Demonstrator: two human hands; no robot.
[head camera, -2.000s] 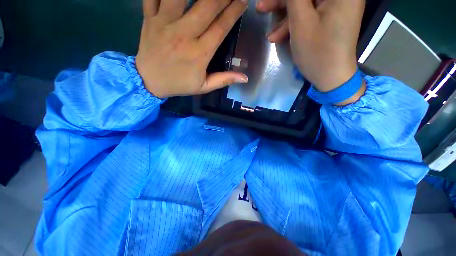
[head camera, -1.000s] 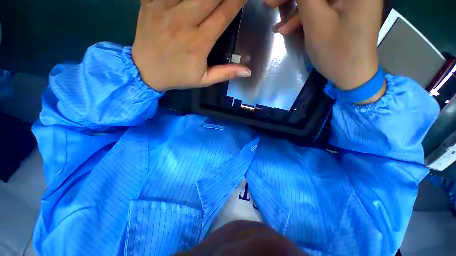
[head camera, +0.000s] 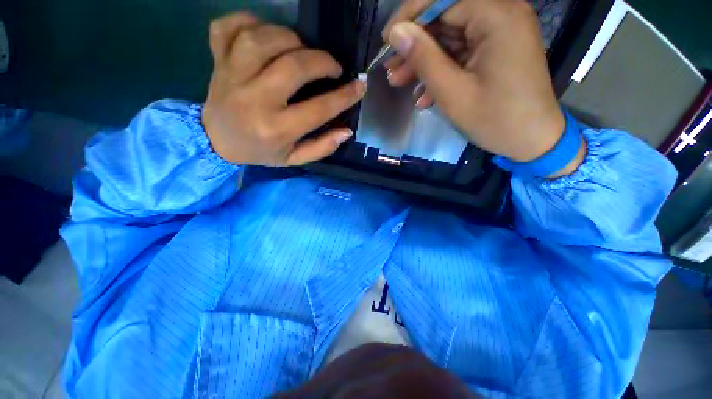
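Note:
The opened tablet (head camera: 406, 164) sits in a thick black frame (head camera: 336, 173) at the top centre. Its shiny battery (head camera: 406, 125) fills most of the part that shows. My right hand (head camera: 500, 86) holds the tweezers (head camera: 382, 54) over the tablet, tips pointing down-left. The tips meet a tiny white piece (head camera: 362, 78) at the battery's left edge. My left hand (head camera: 273, 97) lies over the frame's left side with fingers bent, its index fingertip at the white piece. It grips nothing that I can make out. The tablet's top end is cut off by the picture's edge.
A grey-brown adhesive sheet on white backing (head camera: 636, 74) lies right of the frame. A phone in a red case (head camera: 691, 140) lies at the right edge, with a long white bar (head camera: 695, 245) below it. The dark green mat (head camera: 117, 54) shows at left. A blue band (head camera: 554, 160) circles my right wrist.
The tweezers now show in my right hand, with their tips at the white piece. My left hand's fingers have bent, and its index fingertip has come down to that piece.

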